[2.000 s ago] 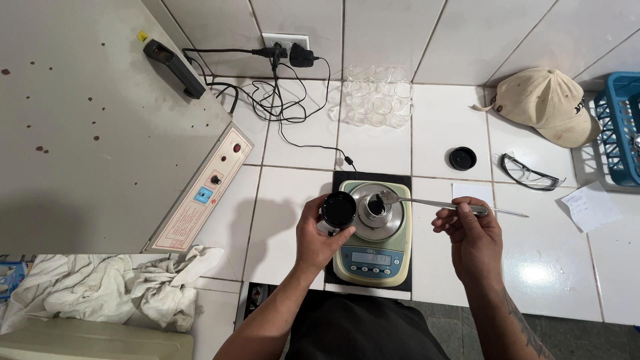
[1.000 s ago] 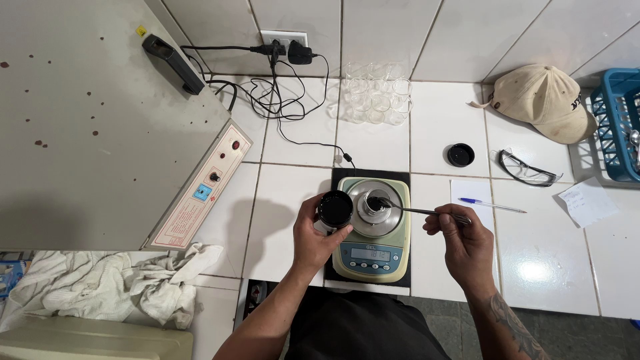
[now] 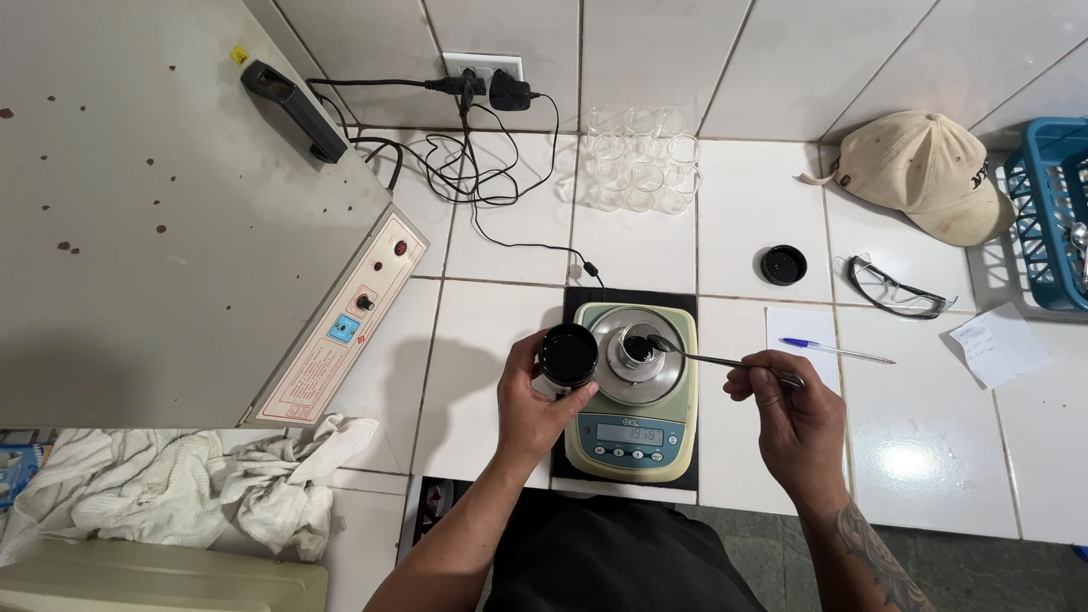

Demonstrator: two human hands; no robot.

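My left hand [image 3: 540, 408] grips a round black jar [image 3: 569, 354], its open mouth facing up and dark inside, beside the pan of a digital balance [image 3: 595, 416]. On the steel pan [image 3: 633, 393] stands a small glass vessel [image 3: 637, 348] with dark material in it. My right hand [image 3: 790, 416] holds a metal spoon [image 3: 722, 360] by its handle, and the spoon's bowl is at the vessel's rim. The balance display [image 3: 629, 434] is lit and shows digits. A black screw lid [image 3: 783, 265] lies on the white tiles to the right, behind the balance.
Several glass vessels [image 3: 643, 174] stand by the wall. Black cables [image 3: 484, 197] run from a socket [image 3: 483, 66]. To the right are safety glasses [image 3: 899, 289], a pen [image 3: 837, 350], paper slips, a cap [image 3: 922, 174] and a blue basket [image 3: 1041, 255]. A large grey appliance [image 3: 170, 221] and white cloths [image 3: 170, 493] occupy the left.
My right hand has shifted slightly, and the spoon's bowl has stayed around the vessel's mouth. The pen is plainly visible below the lid, where my hand and the spoon were nearer it earlier.
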